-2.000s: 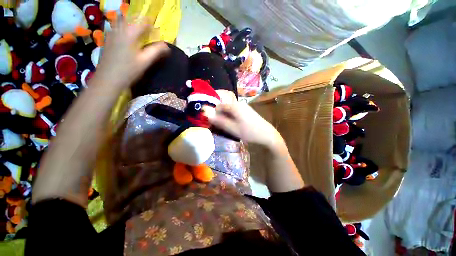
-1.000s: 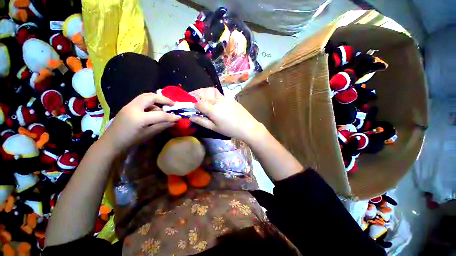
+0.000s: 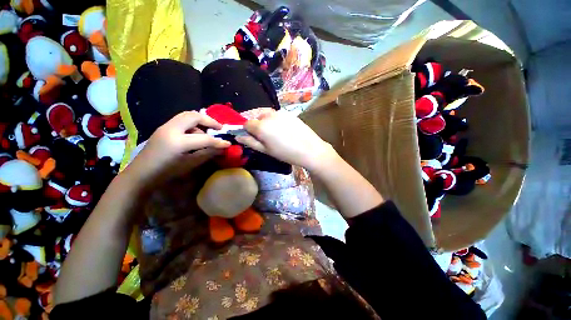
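A plush penguin [image 3: 226, 192] lies belly up on my lap, its orange feet toward me. Its red Santa hat [image 3: 223, 115] with a white band points away from me. My left hand [image 3: 181, 145] holds the left side of the head and hat band. My right hand [image 3: 277, 136] pinches the right side of the band. The fingertips of both hands meet near the band and hide most of the face. The red scarf [image 3: 234, 155] shows just below the fingers. I cannot tell whether a small tool is in my fingers.
A yellow sack [image 3: 149, 39] and many penguins [image 3: 47, 57] are at the left. A brown carton [image 3: 375, 147] with several penguins inside stands at the right. A clear bag of penguins [image 3: 294, 59] lies ahead on the floor. Another bag [image 3: 488, 290] is at the lower right. My floral apron [image 3: 241, 275] covers my lap.
Two seconds ago my left hand was raised away at the left; now both hands are at the hat band. Since one second ago they have barely moved.
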